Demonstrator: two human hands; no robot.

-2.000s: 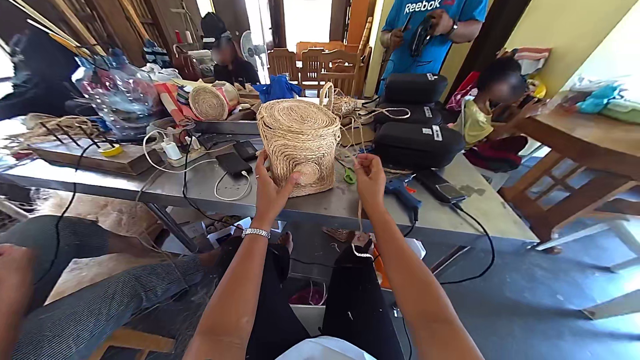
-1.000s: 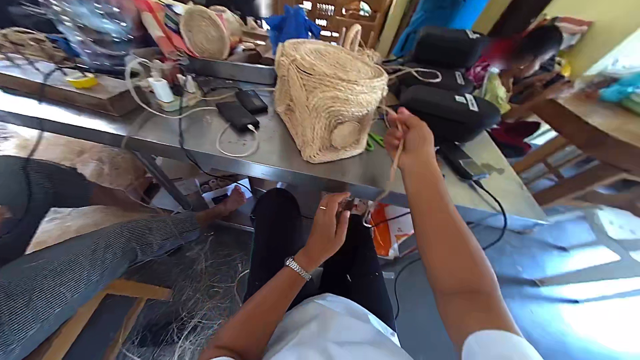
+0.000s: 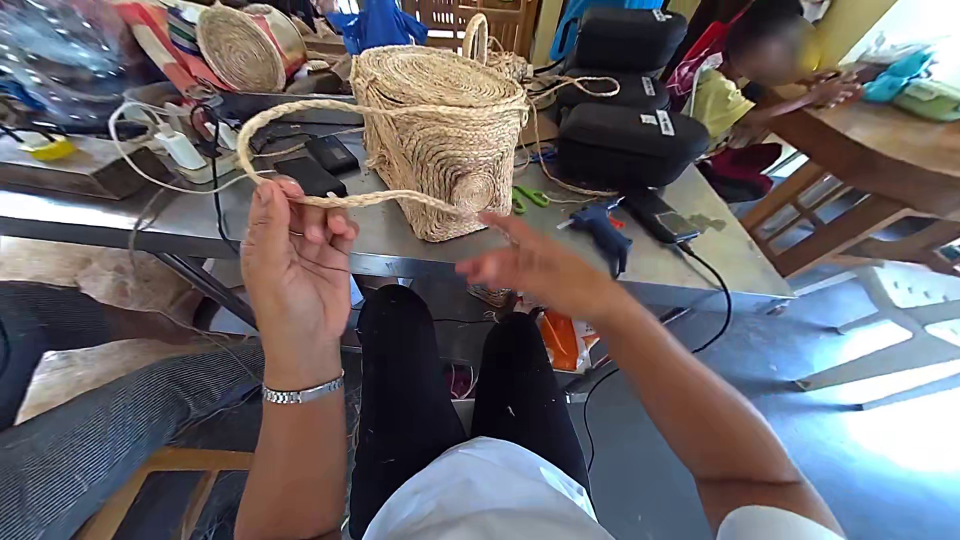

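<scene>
A woven basket of coiled, braided natural fibre (image 3: 442, 142) with a round coiled lid stands on the metal table. A braided fibre cord (image 3: 360, 199) runs from the basket's upper right side, loops out to the left and comes back toward the right. My left hand (image 3: 300, 262) pinches the cord between thumb and fingers, left of the basket. Near the cord's right part, in front of the basket's lower edge, is my right hand (image 3: 544, 270), blurred; whether its fingers grip the cord is not clear. Green-handled scissors (image 3: 531, 197) and a blue glue gun (image 3: 602, 232) lie right of the basket.
Black cases (image 3: 630, 146) are stacked at the back right, near a phone (image 3: 664, 217) on a cable. Left of the basket lie black adapters (image 3: 311, 174), a white plug (image 3: 180, 150) and cables. A seated person (image 3: 720, 97) is at the wooden table (image 3: 885, 142). Another person's leg (image 3: 150, 412) is at lower left.
My left hand has risen from below the table edge to the cord, left of the basket. The right hand has moved lower, and the cord now forms a wide loop to the left.
</scene>
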